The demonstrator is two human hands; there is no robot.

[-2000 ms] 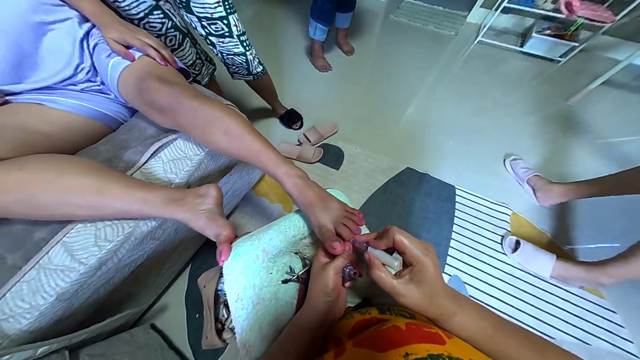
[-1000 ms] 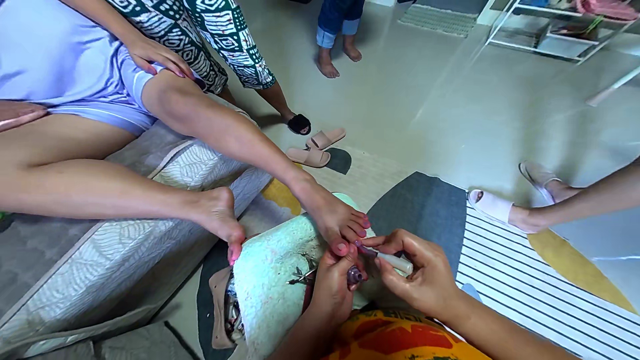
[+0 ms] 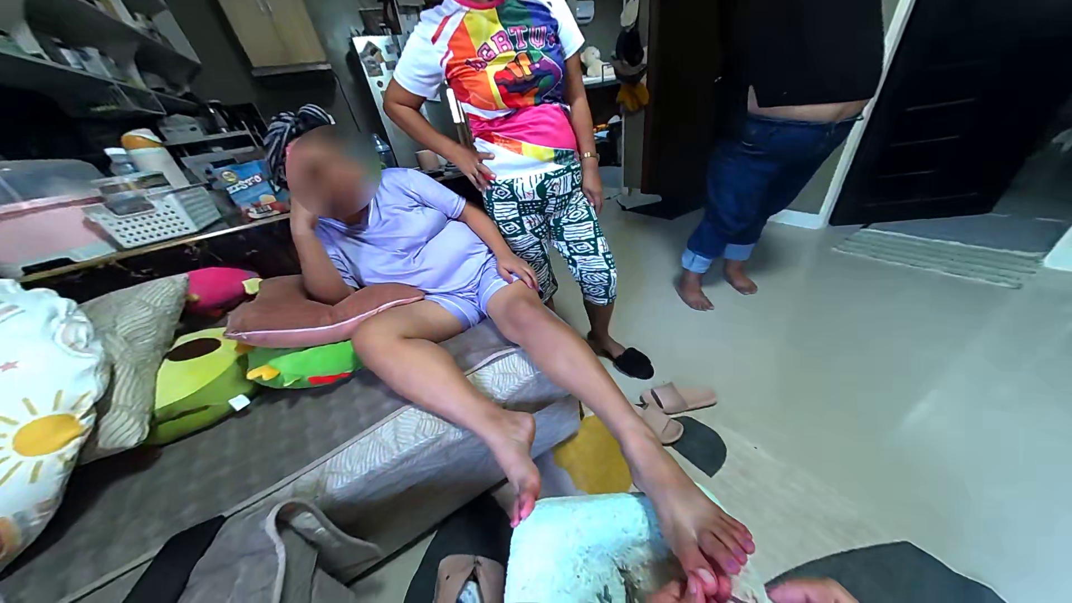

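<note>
A person in light purple clothes reclines on a mattress, with one bare foot (image 3: 699, 528) resting on a pale green padded footrest (image 3: 578, 540). The toenails look pink. At the bottom edge, my left hand (image 3: 682, 591) touches the big toe with its fingertips; the rest of it is cut off. My right hand (image 3: 811, 591) shows only partly, just right of the toes, and what it holds is hidden below the frame. The person's other foot (image 3: 517, 461) is beside the footrest's left corner, its toenails pink too.
Cushions and plush toys (image 3: 201, 381) lie on the mattress (image 3: 293, 452). Beige slippers (image 3: 678, 398) are on the floor behind the foot. Two people stand farther back, one in patterned trousers (image 3: 548, 226), one in jeans (image 3: 754, 180). A grey bag (image 3: 260, 553) sits at lower left.
The view has swung up and left, leaving my hands mostly below the frame. Earlier frames show my right hand with a white-handled applicator at the toes and my left with a small bottle.
</note>
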